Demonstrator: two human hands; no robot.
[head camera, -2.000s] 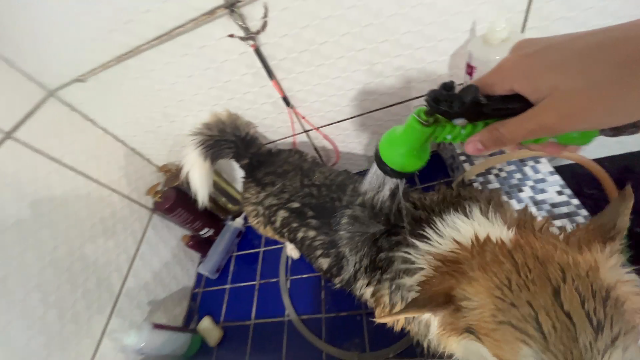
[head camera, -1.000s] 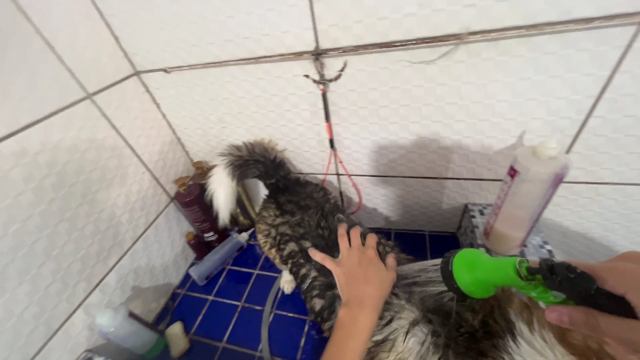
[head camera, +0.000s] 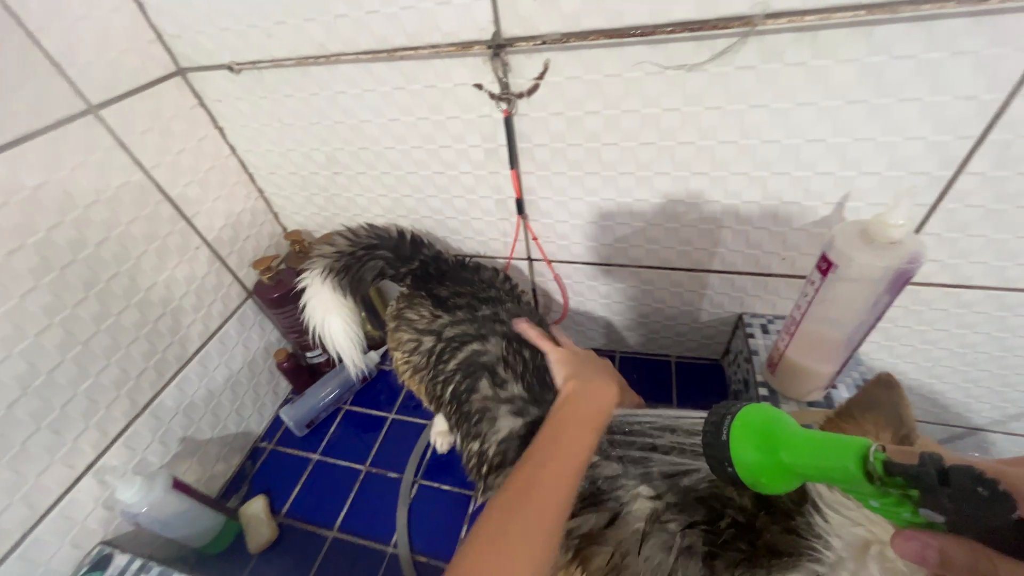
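A wet dog (head camera: 480, 360) with dark, tan and white fur stands on blue tiles, its white-tipped tail toward the wall corner and its head at the lower right, partly cut off. My left hand (head camera: 580, 368) rests on the far side of its back, fingers apart, holding nothing. At the right edge, my right hand (head camera: 952, 552) grips a green and black hose spray nozzle (head camera: 800, 452). Water sprays leftward from the nozzle over the dog's back, toward my left forearm.
A large pump bottle (head camera: 844, 312) stands on a mosaic-tiled ledge (head camera: 760, 328). Dark red bottles (head camera: 284, 300) and a clear squeeze bottle (head camera: 324, 400) are in the corner. A grey hose (head camera: 404, 512), soap (head camera: 258, 524) and another bottle (head camera: 172, 512) lie left. A looped tether (head camera: 514, 160) hangs from a wall hook.
My left hand, out of view two seconds ago, is on the dog's back and has shifted toward its far side. The nozzle now sprays sideways instead of downward. The view has turned.
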